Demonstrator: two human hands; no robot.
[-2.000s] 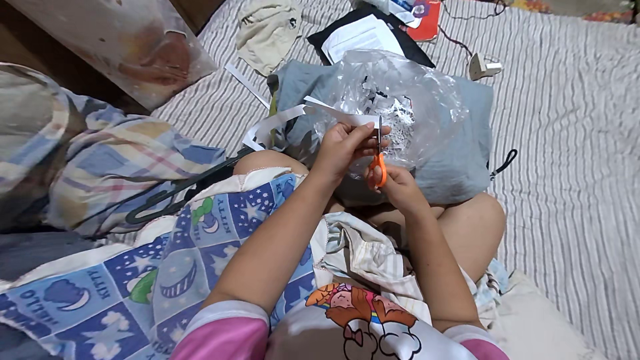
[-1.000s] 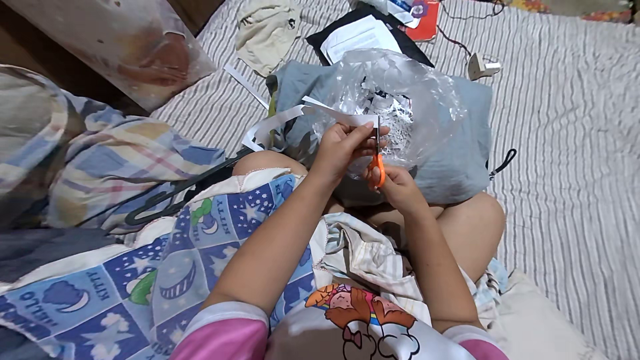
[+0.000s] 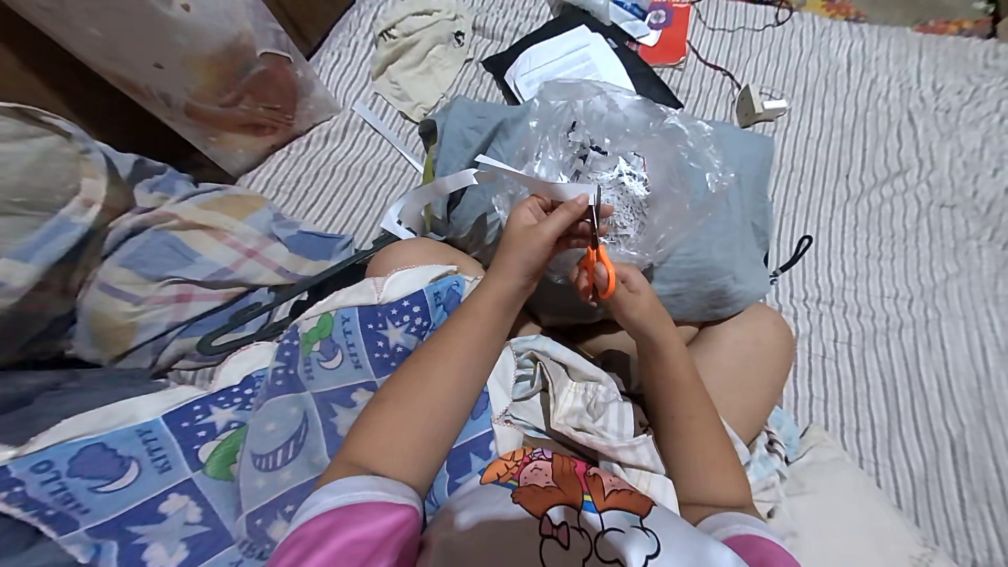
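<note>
My left hand pinches the right ends of white paper strips, which trail off to the left in a loose curl. In my right hand are scissors with orange handles; their dark blades point up and lie at the strip's end, beside my left fingertips. Just beyond both hands, a clear plastic bag lies open on a grey-blue pillow. Small cut scraps of white paper, some with dark print, fill its middle.
Beyond the pillow lie a black pouch with printed papers, a beige cloth and a white plug adapter with a cord. A loose paper strip rests on the striped sheet. A patterned blanket covers my lap's left side.
</note>
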